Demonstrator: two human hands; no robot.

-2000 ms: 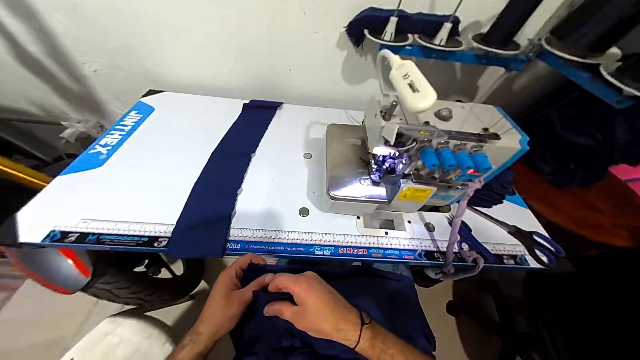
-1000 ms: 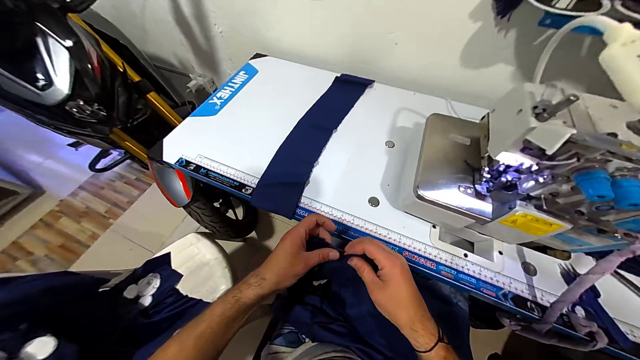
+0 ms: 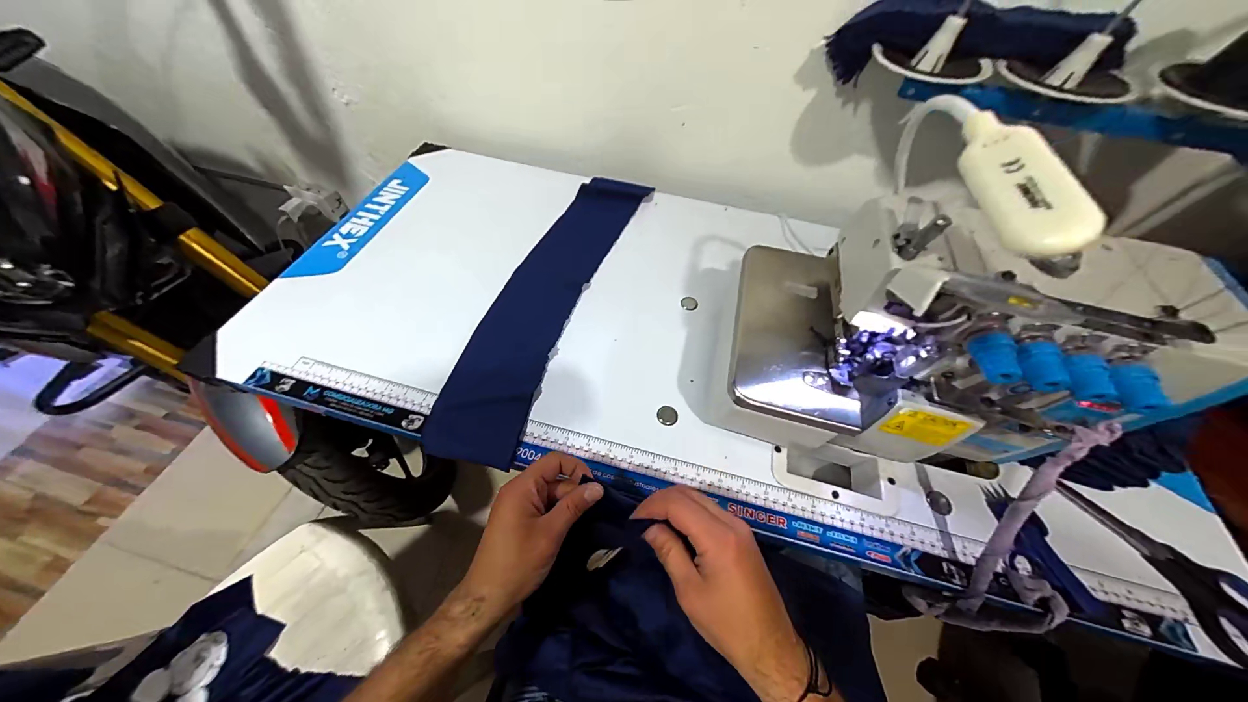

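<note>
Navy fabric (image 3: 624,614) hangs below the table's front edge, its upper edge pinched between the fingers and thumb of my left hand (image 3: 531,526). My right hand (image 3: 707,561), with a dark cord at the wrist, grips the same cloth a little to the right. A gap separates the two hands, and a small pale spot shows on the cloth between them. A long navy fabric strip (image 3: 541,322) lies across the white table (image 3: 390,302), its near end over the printed ruler at the front edge. Right of it stands an overlock sewing machine (image 3: 985,341) with its light on.
Scissors (image 3: 1170,561) lie at the table's right end, near a greyish cloth tie (image 3: 1024,517). A round white stool (image 3: 327,595) with navy cloth is at lower left, and a motorcycle (image 3: 127,234) stands left of the table. Thread holders (image 3: 1068,78) are at upper right.
The view has swung left and then partly back right. Both hands keep hold of the navy cloth, and the gap between them is wider than one second ago. The strip on the table lies as before.
</note>
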